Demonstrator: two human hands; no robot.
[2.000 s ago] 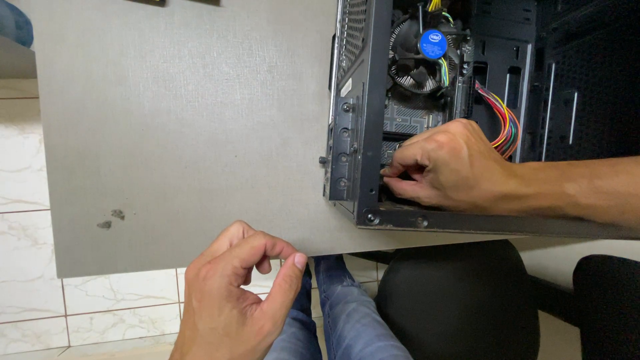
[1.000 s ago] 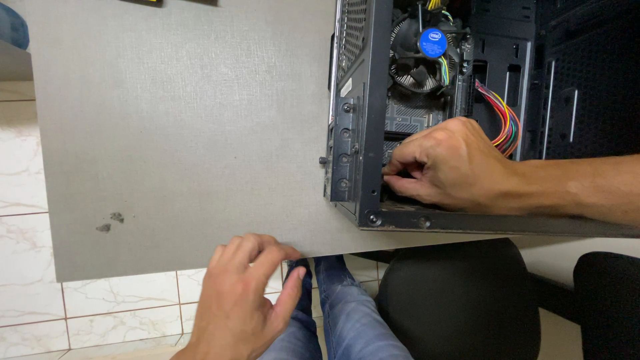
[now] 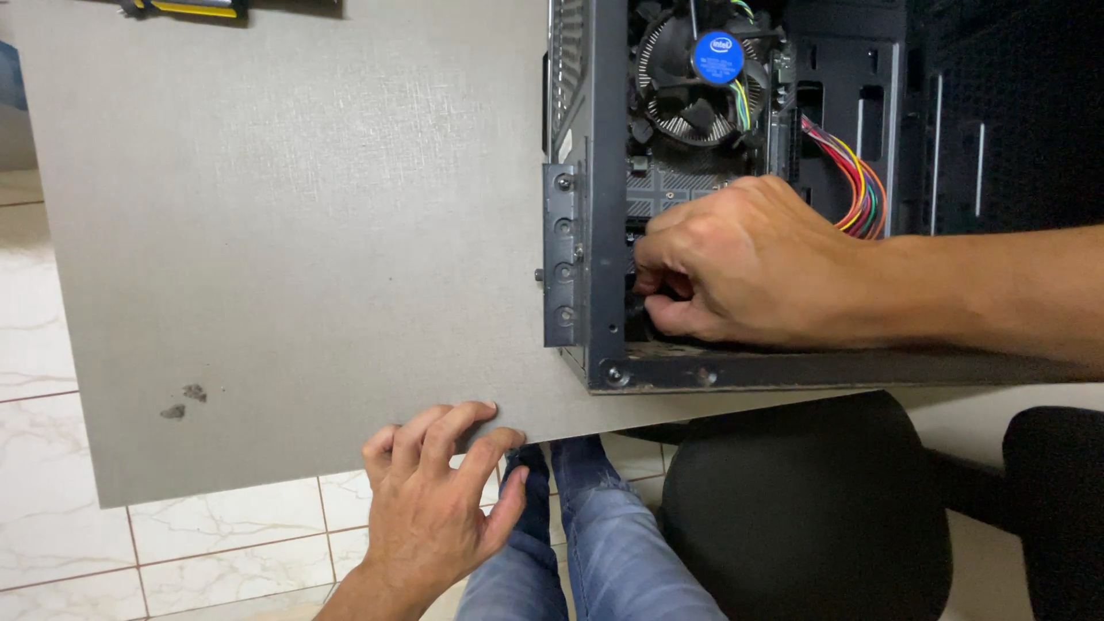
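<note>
An open black desktop computer case (image 3: 608, 259) lies on a grey tabletop (image 3: 285, 259). Inside it are a CPU cooler fan (image 3: 703, 78) with a blue sticker and a bundle of coloured wires (image 3: 862, 190). My right hand (image 3: 742, 267) reaches into the case's lower left corner, below the fan, with thumb and forefinger bent close together. Whether something is between those fingertips is hidden in the dark. Resting at the table's front edge, left of the case, is my left hand (image 3: 444, 483), its fingers spread and holding nothing.
Black chairs (image 3: 811, 509) stand at the table's front, right of my legs in jeans (image 3: 604, 535). A yellow and black object (image 3: 198, 9) lies at the top left edge. Small grey clumps of dust (image 3: 184, 402) are on the table's left part.
My left hand has moved from below the table's front edge onto it, and its fingers have spread. My right hand stays at the same corner of the case.
</note>
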